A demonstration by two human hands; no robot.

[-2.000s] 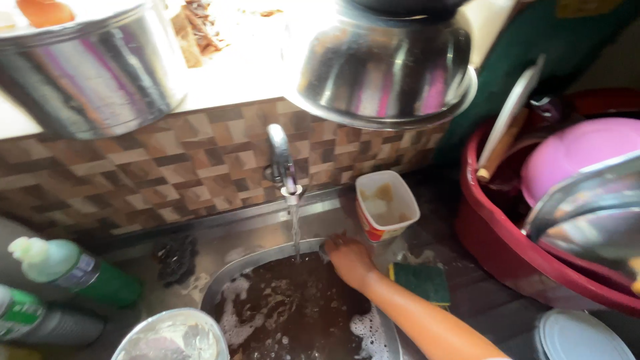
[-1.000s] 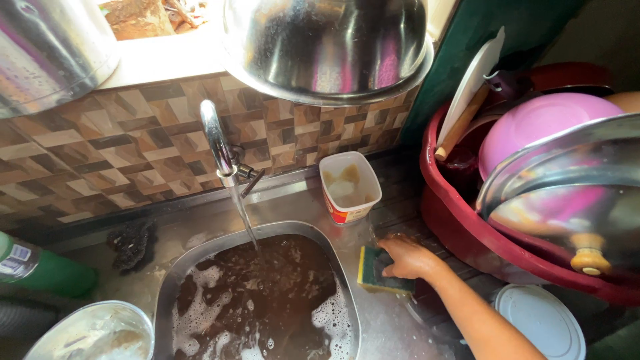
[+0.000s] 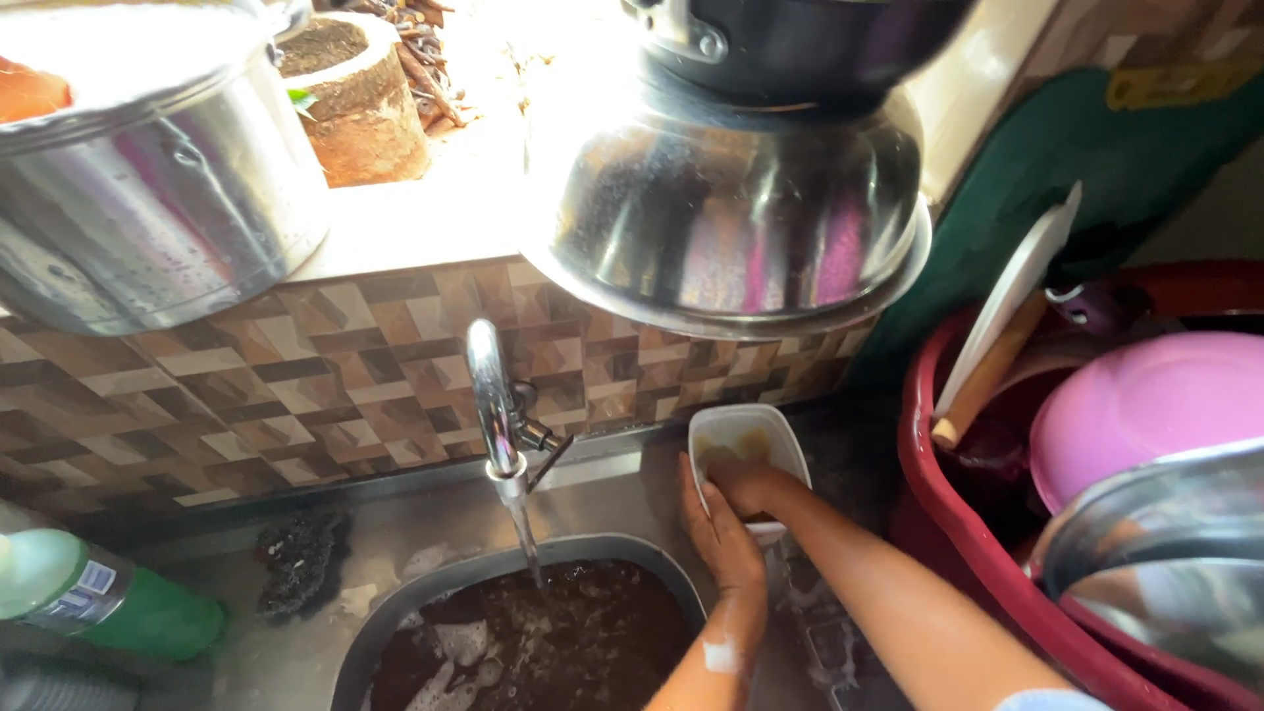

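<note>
A white plastic tub (image 3: 750, 425) with yellowish residue stands on the steel counter beside the sink. My left hand (image 3: 719, 523) holds its left side, with the fingers along the wall. Inside the tub is my right hand (image 3: 746, 484); its fingers are mostly hidden, and what they hold cannot be seen. The green and yellow sponge is not visible now. To the left, water runs from the chrome faucet (image 3: 491, 395) into a grey-rimmed basin (image 3: 370, 617) of dark, foamy water.
A red plastic tub (image 3: 938, 474) at the right holds a pink bowl (image 3: 1155, 405) and metal lids. Above the tiles stand a large metal pot (image 3: 148, 207) and an upturned steel bowl (image 3: 731, 217). A green bottle (image 3: 148, 612) and a dark scouring pad (image 3: 301, 563) lie left of the sink.
My right hand has moved from the sponge on the counter into the white tub. My left hand has come into view at the tub's side. The sponge has gone from sight.
</note>
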